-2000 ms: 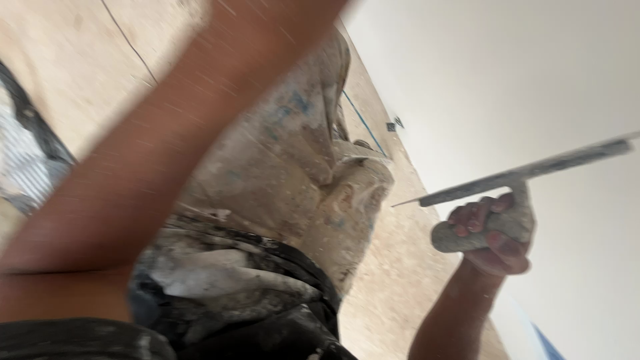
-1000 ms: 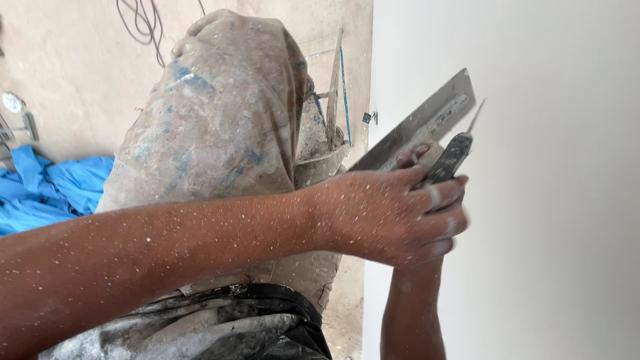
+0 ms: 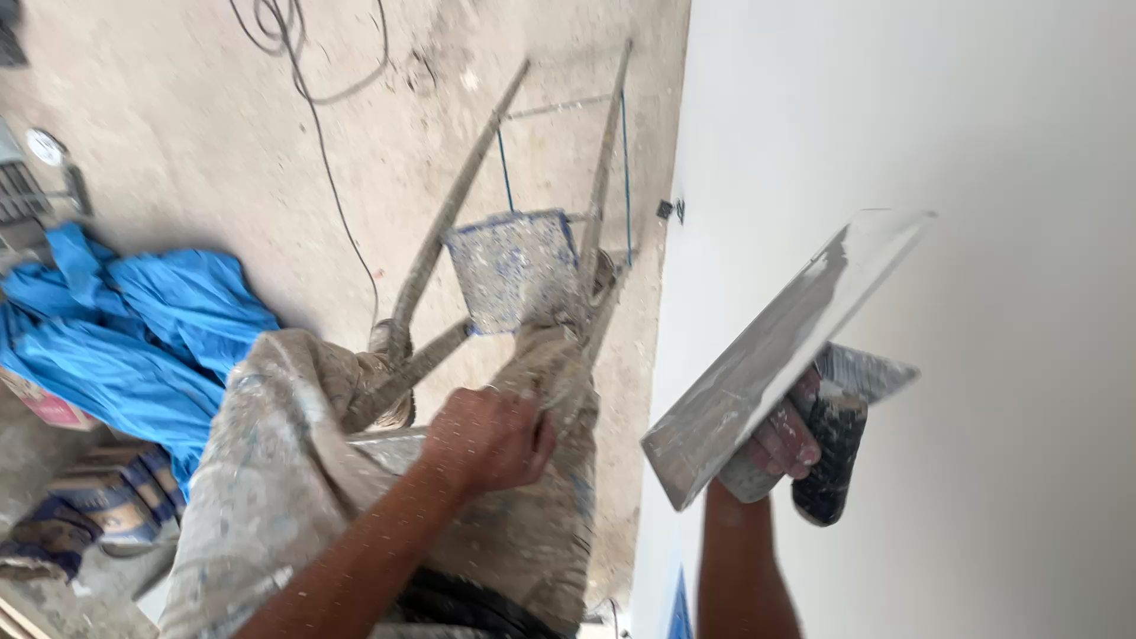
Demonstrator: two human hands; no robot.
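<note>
My left hand [image 3: 493,439] is curled into a fist over my plaster-stained trousers [image 3: 275,461]; whether it grips anything is hidden. A grey flat edge [image 3: 390,448] shows beside it, partly covered. At the right, my right hand [image 3: 785,435] is closed around the handle of a plasterer's finishing trowel [image 3: 772,355]. Its long steel blade slants up to the right, with pale wet material along one side. The same hand also holds a small pointed trowel, its black handle [image 3: 830,461] hanging down and its smeared blade [image 3: 865,373] behind the large one.
A pale smooth wall [image 3: 1003,177] fills the right side. A splattered step ladder [image 3: 461,186] with a crusted blue-edged tread [image 3: 515,266] stands by my legs. Blue sheeting [image 3: 142,311], paper sacks [image 3: 115,497] and a dark cable [image 3: 324,151] lie on the dusty floor [image 3: 195,115].
My left hand has moved away from the tools and my right hand, down to the left over my trousers. The small trowel is now beside the large one in my right hand.
</note>
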